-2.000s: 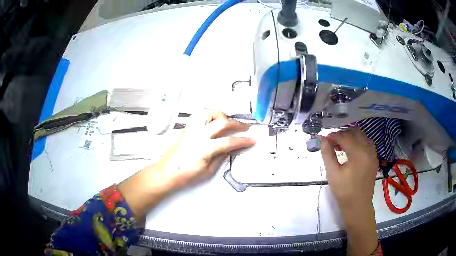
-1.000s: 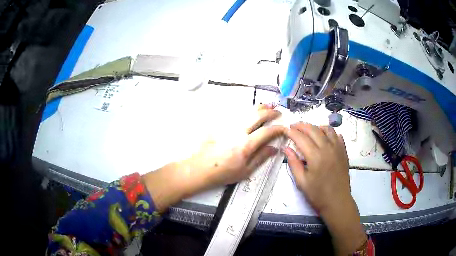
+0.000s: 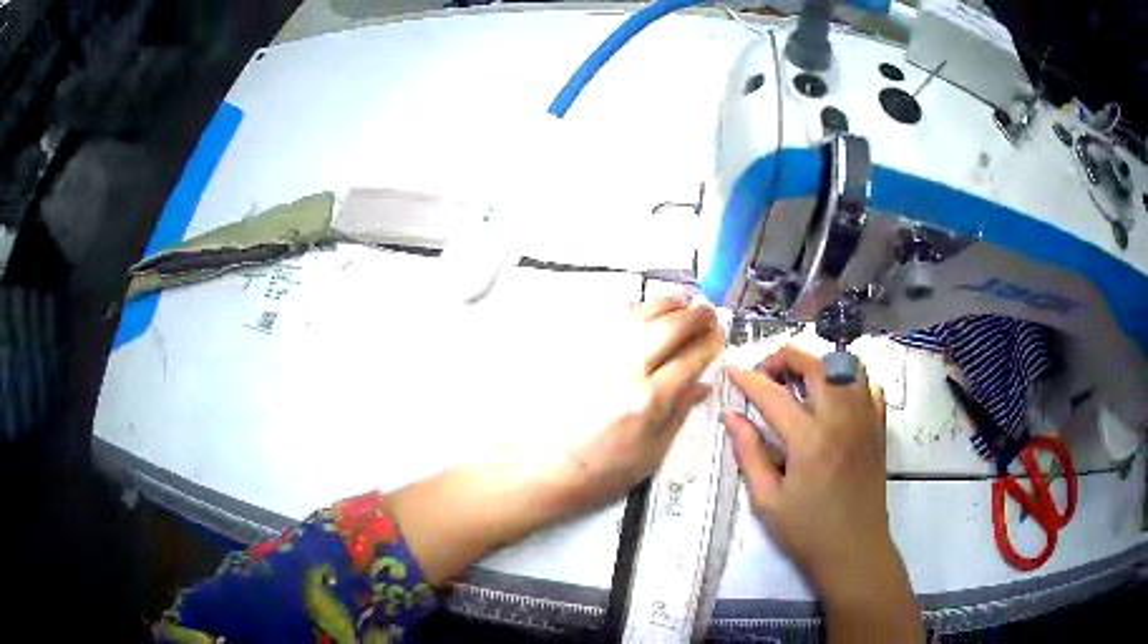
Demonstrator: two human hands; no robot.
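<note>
A pale strip (image 3: 680,541) with a dark edge on its left runs from below the needle area of the white and blue sewing machine (image 3: 770,214) down over the table's front edge. My left hand (image 3: 648,403) lies on the strip's left side, fingertips close to the presser foot area. My right hand (image 3: 812,453) is at its right side, thumb and fingertips on or beside the strip's edge. Glare hides the exact finger contact. The presser foot is partly hidden by my fingers and the machine head.
A khaki and pale sewn strip (image 3: 390,216) trails left across the table behind the machine's left side, crossed by a white lamp paddle (image 3: 478,258). Red-handled scissors (image 3: 1035,503) lie at right beside a striped cloth (image 3: 1001,371). A ruler (image 3: 541,608) runs along the front edge.
A second ago the pale strip slanted more to the lower left; now it runs straighter down. Earlier still, my hands were apart and that strip was not under them. The camera view has shifted.
</note>
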